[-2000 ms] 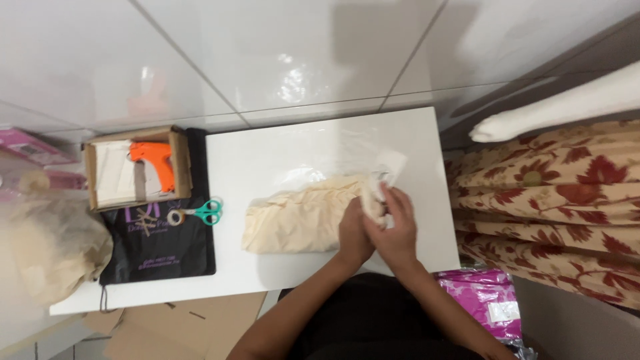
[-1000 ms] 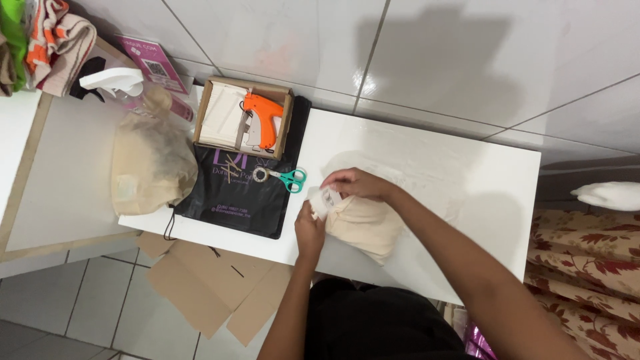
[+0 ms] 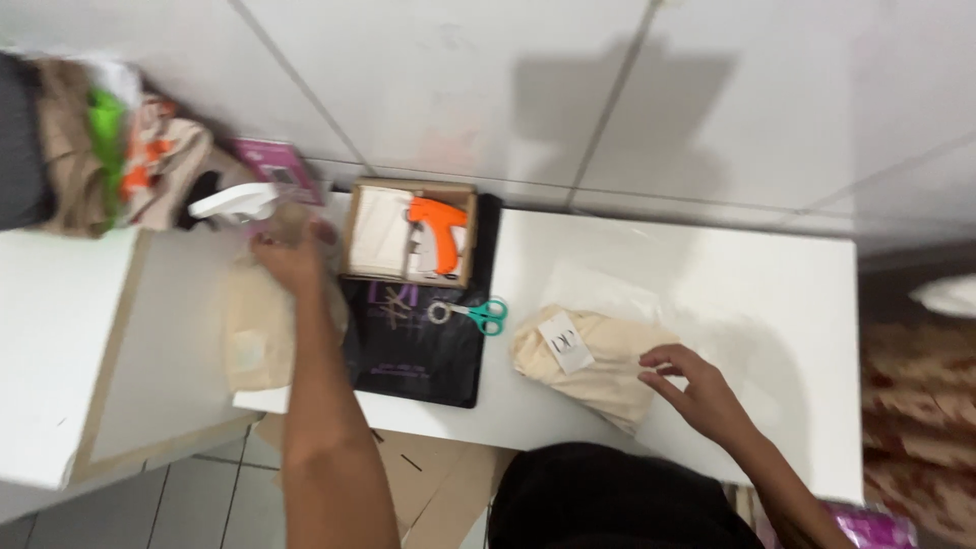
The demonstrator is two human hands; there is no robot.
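Note:
A folded cream cloth item (image 3: 610, 374) lies on the white table, with a white paper tag (image 3: 566, 342) on top and clear plastic film (image 3: 610, 293) behind it. My right hand (image 3: 686, 389) hovers at the cloth's right end, fingers apart, holding nothing. At the far left, my left hand (image 3: 293, 255) is at the gathered top of a cream drawstring-type fabric bag (image 3: 255, 335); blur and the hand's angle hide whether the fingers grip it. Teal-handled scissors (image 3: 484, 314) lie beside a small ring (image 3: 440, 312) on a black printed bag (image 3: 419, 374).
An open cardboard box (image 3: 408, 280) holds an orange tagging gun (image 3: 441, 229) and white cards (image 3: 379, 229). A white spray-bottle head (image 3: 236, 202) stands behind the cream bag. Folded clothes (image 3: 84, 145) lie on a white surface at left. Flattened cardboard (image 3: 427, 473) is on the floor.
My left hand has moved left from the cream cloth item to the fabric bag. My right hand has let go of the cloth, which now lies with its tag showing. The view has shifted left.

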